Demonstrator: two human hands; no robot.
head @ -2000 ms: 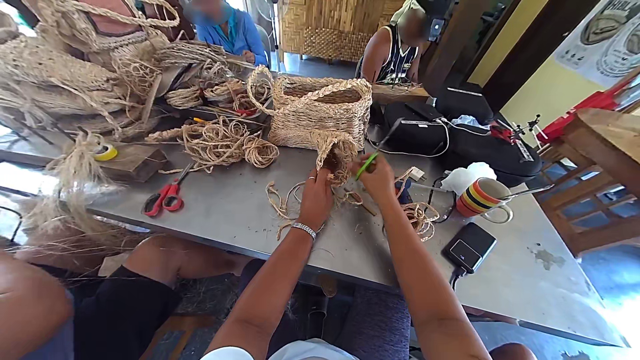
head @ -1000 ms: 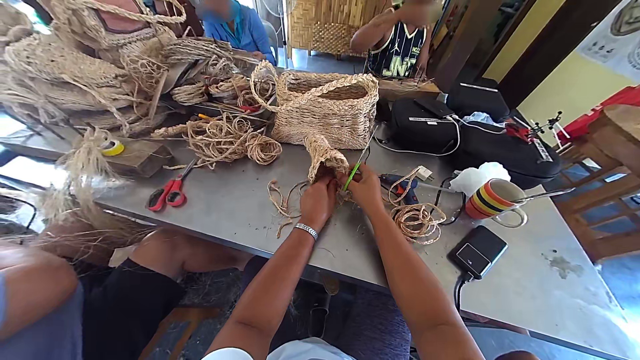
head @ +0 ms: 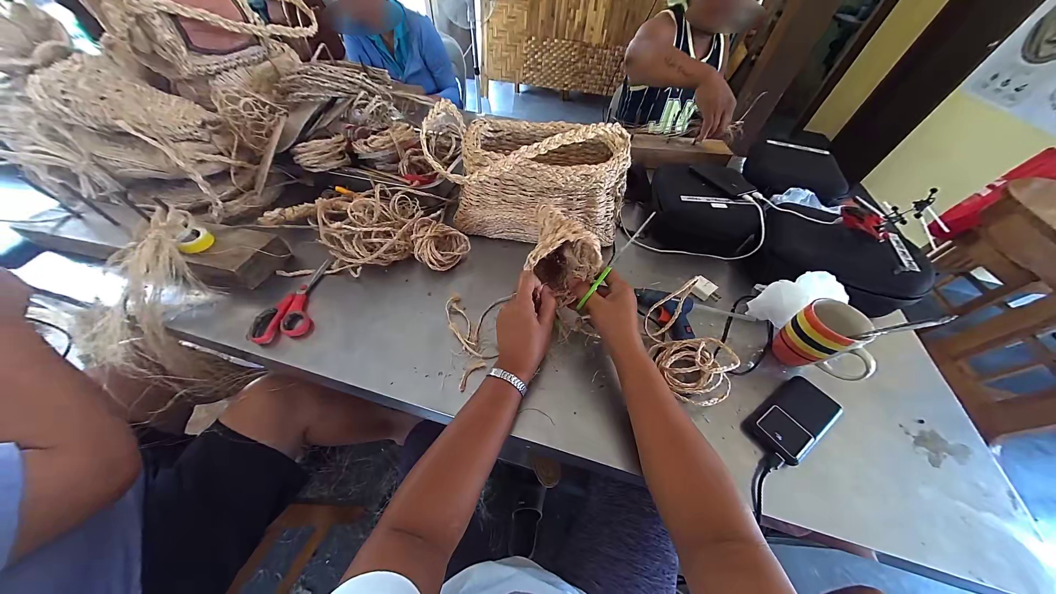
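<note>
My left hand (head: 525,322) grips the rim of a small woven fiber piece (head: 569,239), whose opening faces me. At the right side of that opening is my right hand (head: 612,309), closed on a tool with a green handle (head: 594,289); a thin metal shaft points up and right from it. The tool's exact kind cannot be told. Behind the piece stands a woven basket bag (head: 536,194) with braided handles. Loose braided cord (head: 466,330) lies left of my hands, and a coil of braided cord (head: 693,370) lies to the right.
Red-handled scissors (head: 289,315) and bundled cord (head: 371,231) lie left. On the right are a striped mug (head: 817,334), a black power bank (head: 794,421), a glue gun or similar tool (head: 668,315) and black cases (head: 850,247). People sit at left and across the table.
The small woven piece has tilted, and its opening now shows more toward me. Across the table, a person's raised arm has come down to the wooden board.
</note>
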